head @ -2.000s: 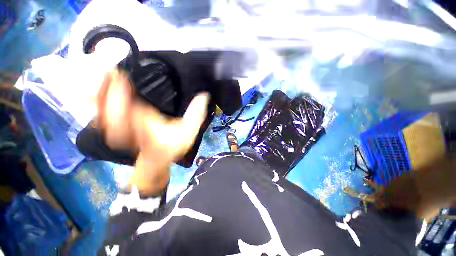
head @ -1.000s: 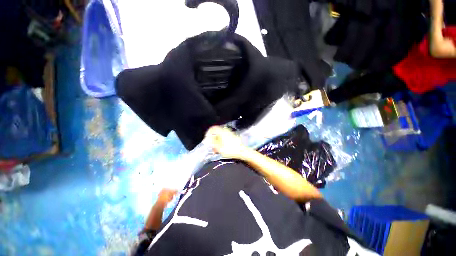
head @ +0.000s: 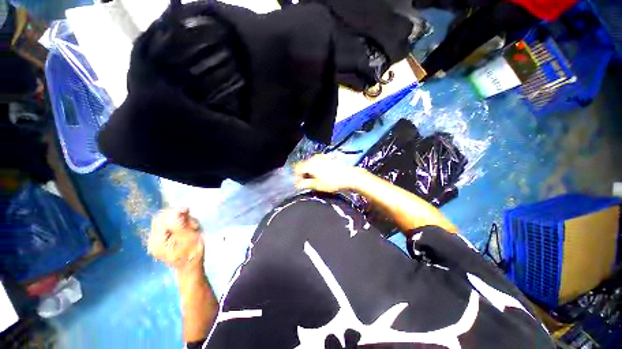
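Observation:
A black garment [head: 273,82] with an open collar lies over the white pile in front of me. Clear, thin plastic film [head: 249,199] stretches below the garment's lower edge, close to my body. My right hand [head: 320,175] is closed on the film at the garment's lower right. My left hand [head: 176,237] is lower left with curled fingers, at the film's left edge; its grip is partly blurred. The hanger hook is mostly cut off by the top edge.
A blue basket [head: 73,123] stands left under the white pile [head: 109,51]. Shiny black bagged bundles [head: 436,167] lie on the floor to the right. A blue crate [head: 535,238] with a tan side stands lower right. More dark garments [head: 382,27] and hooks lie beyond the garment.
The garment now lies further left and higher in view, and its hook has left the frame. My left hand has risen beside the film; my right hand remains at the film near the garment's edge.

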